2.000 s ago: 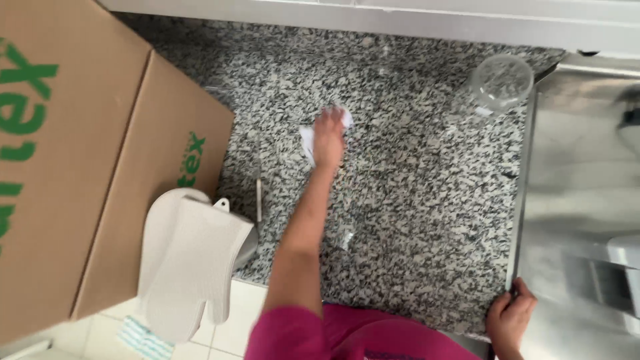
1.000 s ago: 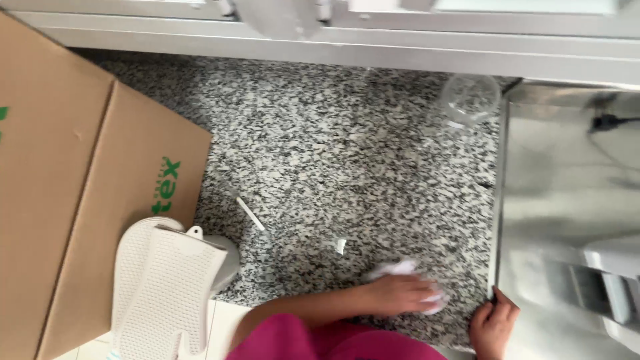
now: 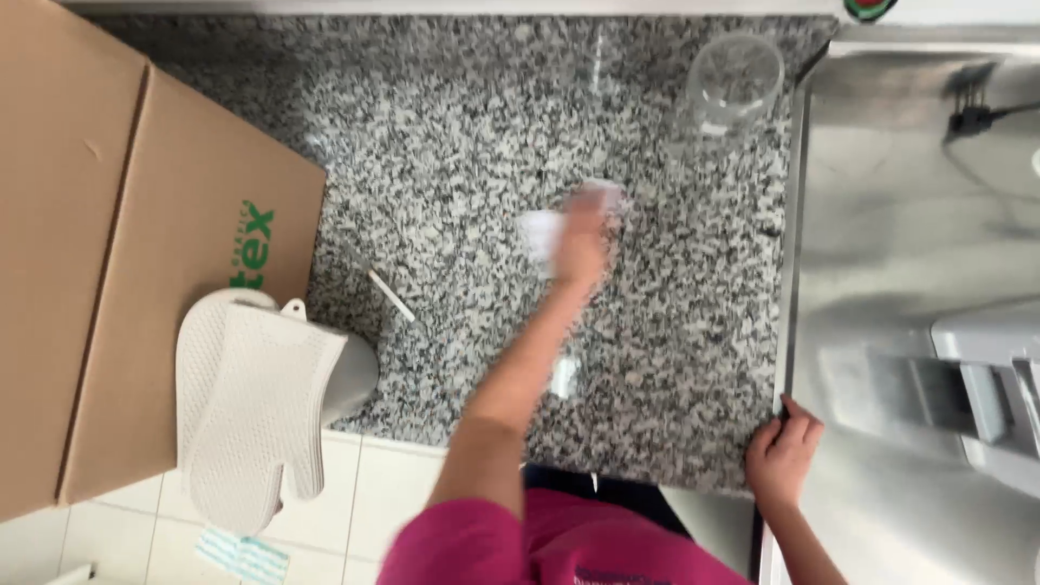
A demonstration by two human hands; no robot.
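Note:
My left hand (image 3: 581, 244), blurred, presses a white cloth (image 3: 540, 231) onto the black-and-white speckled granite countertop (image 3: 487, 154), near its middle. The cloth shows on both sides of the fingers. At the front right corner, my right hand (image 3: 784, 459) rests on the counter edge beside the metal rim of the steel surface, holding no loose object. A thin white stick (image 3: 392, 296) lies on the granite, left of my left forearm. Toward the back right stands a clear round container (image 3: 735, 77).
A large cardboard box (image 3: 203, 195) fills the left. Light oven mitts (image 3: 260, 406) hang over a grey cylindrical object (image 3: 351, 378) at the front left edge. On the right, a steel surface (image 3: 861, 244) holds a black plug (image 3: 971, 120) and a grey appliance (image 3: 991, 333).
My left hand and the cloth have moved from near the front edge back to the middle of the granite. My right hand stays at the front right corner. The view has shifted.

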